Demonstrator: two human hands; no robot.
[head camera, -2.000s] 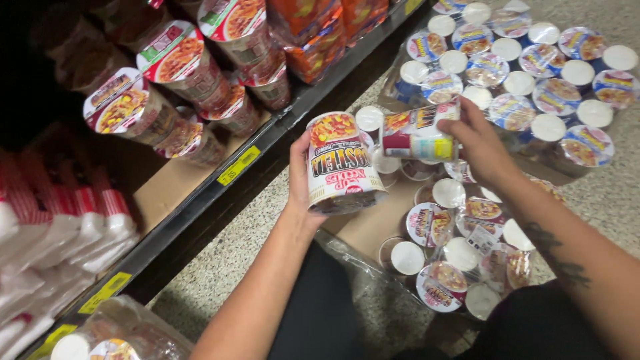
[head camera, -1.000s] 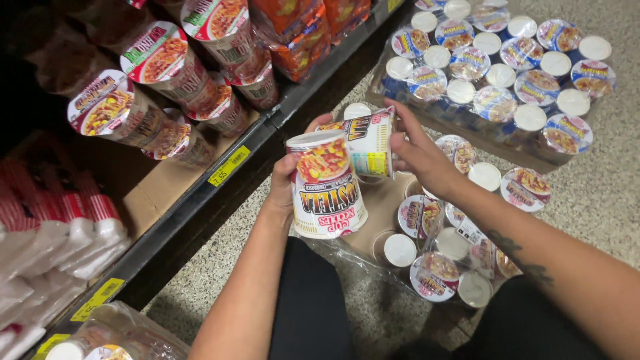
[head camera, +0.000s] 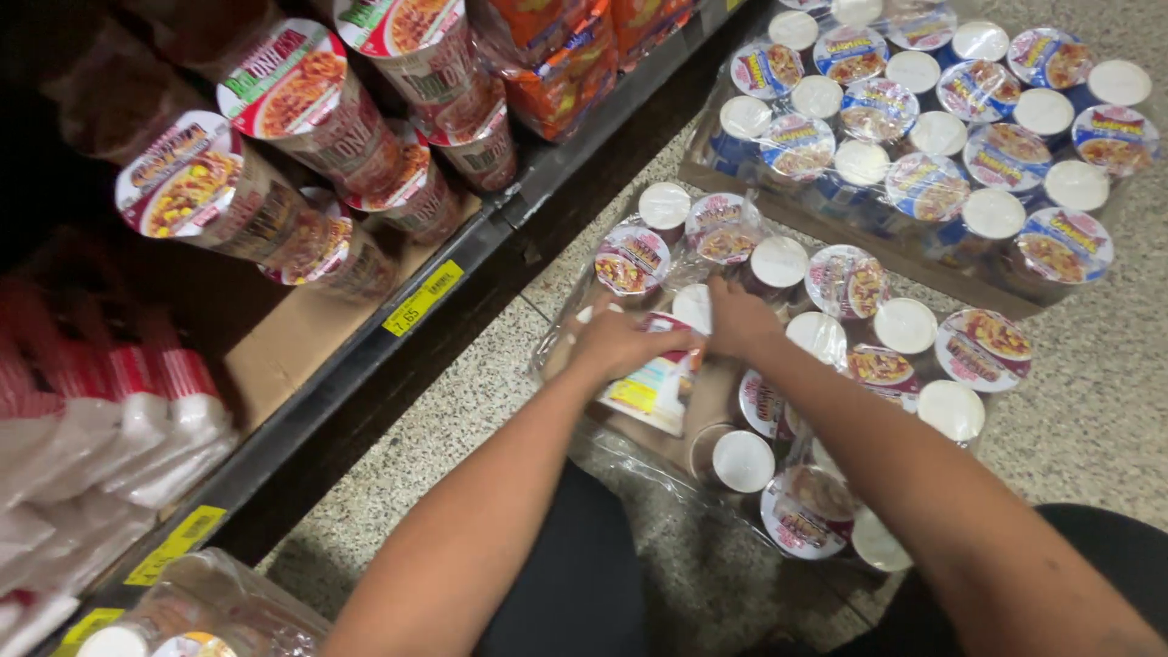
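Observation:
My left hand is over the near tray of instant noodle cups, with its fingers against a tilted noodle cup whose side shows a yellow patch. Whether a second cup is under that hand is hard to tell. Close beside it, my right hand reaches down among the cups, next to a white-bottomed cup; its fingertips are partly hidden. Around both hands, cups in a film-wrapped cardboard tray stand some lid up, some bottom up.
A second wrapped tray of blue-lidded cups lies at the upper right on the speckled floor. On the left, a shelf edge carries price tags, stacked noodle cups and orange packets. Another wrapped pack sits at lower left.
Both hands have gone from holding two cups up in front of me to reaching down into the near tray. The upright cup with its front label showing is no longer visible in my left hand.

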